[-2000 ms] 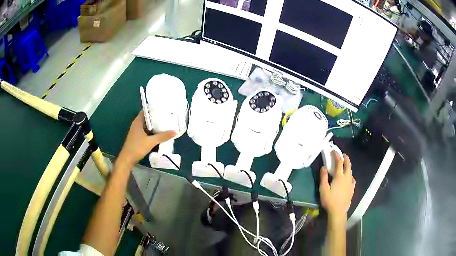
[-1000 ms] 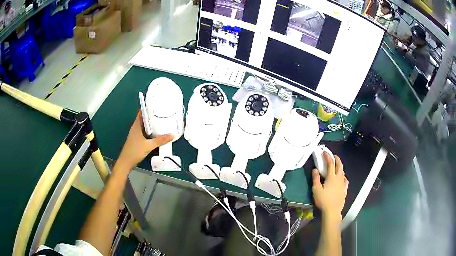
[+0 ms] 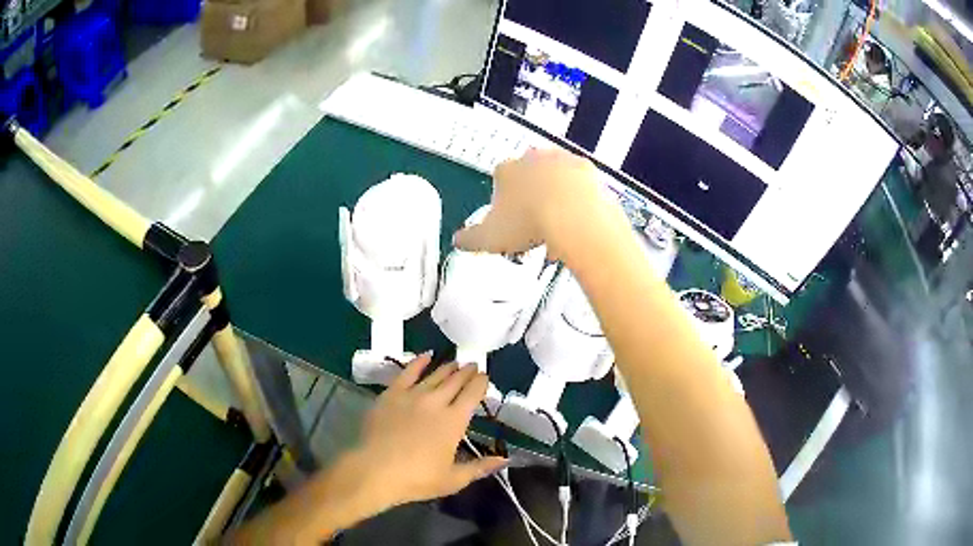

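Four white PTZ cameras stand in a row on the green bench. My right hand (image 3: 533, 203) reaches across the row and is closed over the head of the second camera from the left (image 3: 480, 304), hiding its lens face. My left hand (image 3: 427, 427) is at that camera's bracket foot, fingers on it and thumb at the front, partly hiding it. The leftmost camera (image 3: 393, 251) stands untouched. My right forearm partly covers the third camera (image 3: 565, 336) and the rightmost camera (image 3: 704, 320), whose LED ring shows.
The monitor (image 3: 704, 117) stands behind, with two live pictures and dark panes. A white keyboard (image 3: 427, 126) lies below it. A yellow tape roll (image 3: 736, 286) is by the monitor's lower edge. White cables (image 3: 564, 512) hang at the front edge. A pipe-frame rack (image 3: 194, 256) stands at left.
My right hand has left the mouse and moved left onto the second camera's head. My left hand has let go of the leftmost camera and moved to the second camera's foot. The view has shifted.
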